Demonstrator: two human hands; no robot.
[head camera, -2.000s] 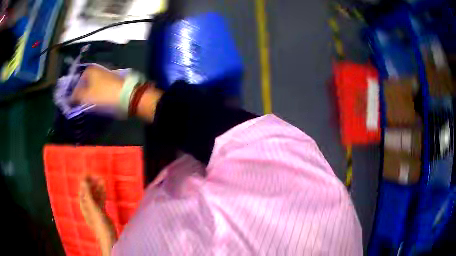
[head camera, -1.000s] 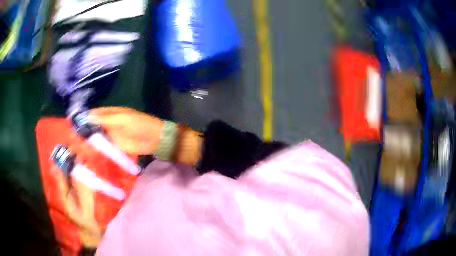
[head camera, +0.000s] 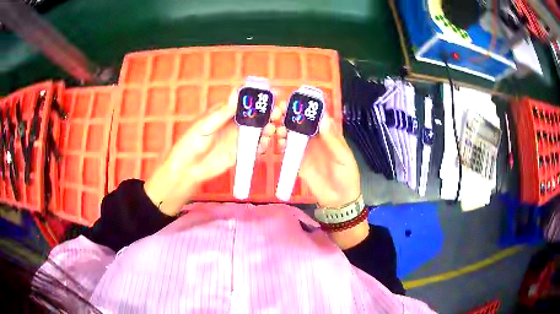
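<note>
My left hand holds a smartwatch with a light strap; its square screen is lit with white digits and a coloured pattern. My right hand holds a second light-strap smartwatch with the same lit display. The watches are side by side, screens up, straps hanging towards me, above the large orange-red compartment tray. The visible pockets around my hands hold nothing. My fingers partly hide behind the watches.
To the right lie a pile of dark and light-strap watches, a calculator on papers, and a red small-cell tray. A blue boxed device stands behind. At left, a filled watch tray holds dark watches.
The view has swung from the floor side to the trays. The right hand left the pile of watches; both hands now hold light-strap watches side by side with lit screens facing up.
</note>
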